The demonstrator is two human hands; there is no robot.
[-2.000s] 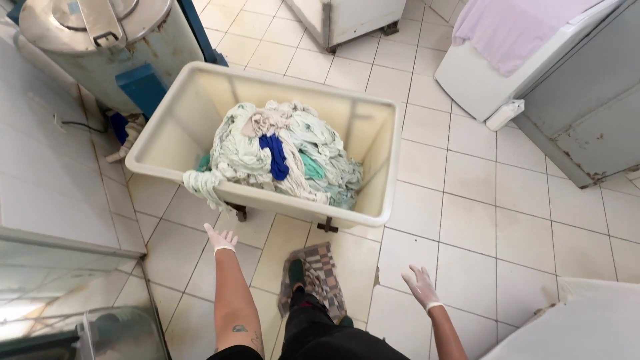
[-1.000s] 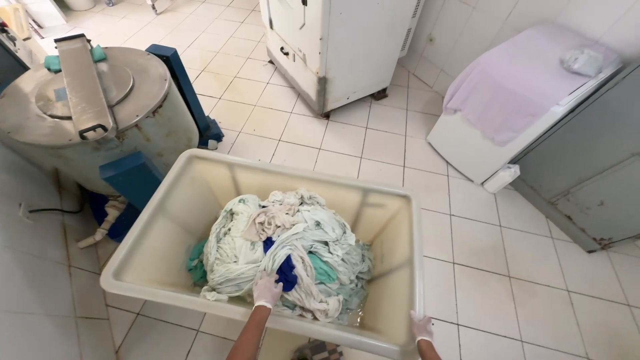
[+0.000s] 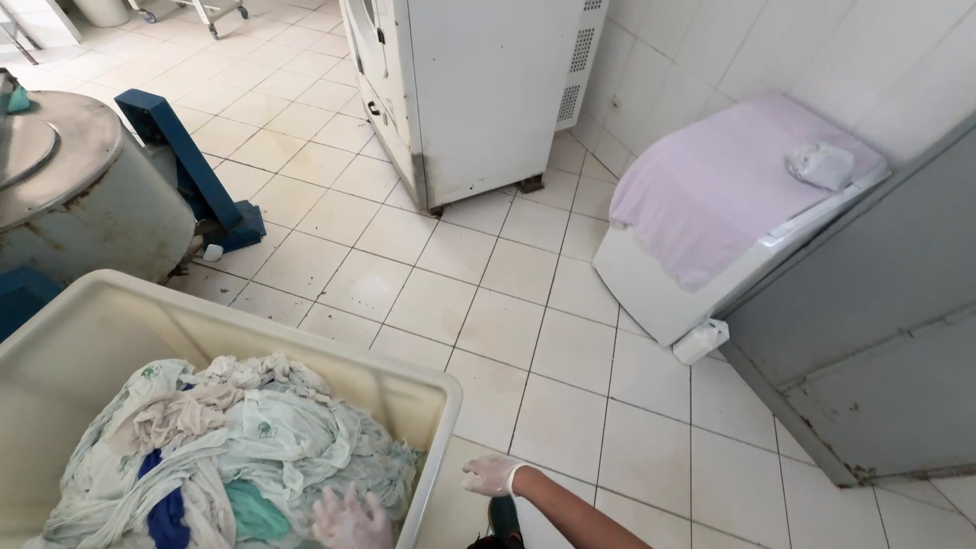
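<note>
A large cream plastic laundry bin (image 3: 259,328) fills the lower left and holds a heap of damp-looking pale green cloth (image 3: 290,435), with a beige cloth (image 3: 179,412), a dark blue one (image 3: 168,511) and a teal one (image 3: 258,509) in it. My left hand (image 3: 351,521), in a thin translucent glove, is over the right part of the heap at the bottom edge, fingers spread; its lower part is cut off. My right hand (image 3: 492,474), gloved too, is just outside the bin's right wall with its fingers bent; whether it touches anything is unclear.
A rusty round metal machine (image 3: 91,191) with a blue support (image 3: 179,168) stands at left. Beyond the tiled floor (image 3: 503,282) is a white machine (image 3: 488,99). At right are a white appliance under a lilac cloth (image 3: 709,183), a white plastic container (image 3: 700,341) and a grey metal panel (image 3: 877,328).
Both hands were away from the bin at first, then the left was on the heap and the right at the bin's edge. Now both are off those spots. The view has swung right.
</note>
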